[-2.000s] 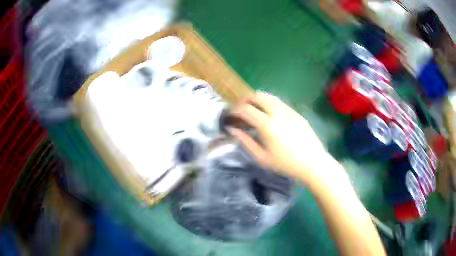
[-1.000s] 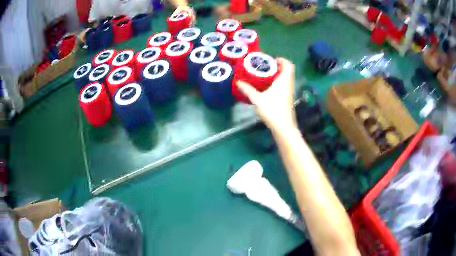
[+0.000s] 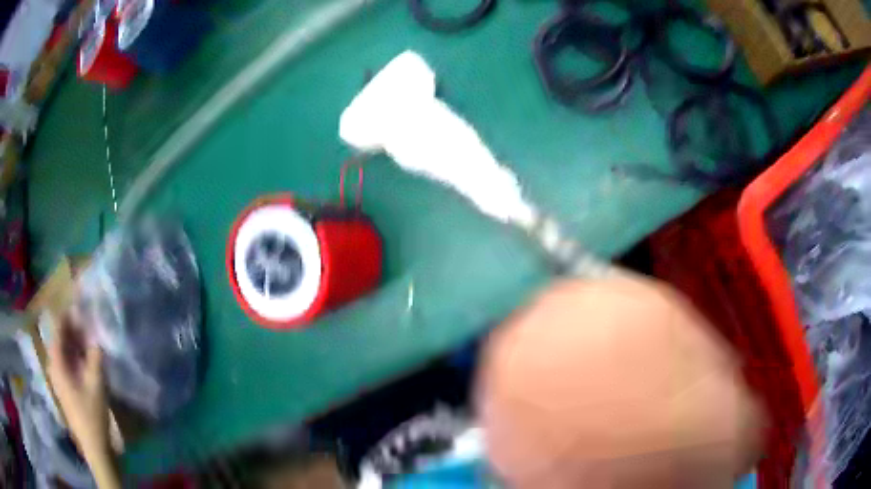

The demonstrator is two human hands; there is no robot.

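A red speaker (image 3: 351, 258) lies on its side on the green bench, its end plate (image 3: 277, 265) with a white border facing left. A thin red cord loop (image 3: 351, 183) stands out behind it. A padded mallet (image 3: 444, 143) lies behind and to the right, its white head pointing away. My left hand (image 3: 78, 368) is small and blurred at the far left, by a crumpled clear bag (image 3: 153, 315); its grip is unclear. A large blurred skin-coloured shape, apparently my right hand or arm (image 3: 621, 382), is close at the bottom right; its fingers do not show.
Black rings (image 3: 583, 62) lie in a loose pile at the back right, near a cardboard box (image 3: 764, 57). A red crate (image 3: 764, 224) with clear bags is at the right edge. A pale divider strip (image 3: 229, 91) crosses the back left. Red and blue speakers (image 3: 110, 62) stand beyond it.
The view has swung closer to the bench. My right hand no longer shows holding a red speaker by the rows; a red speaker now lies near the mallet. My left hand has come into view.
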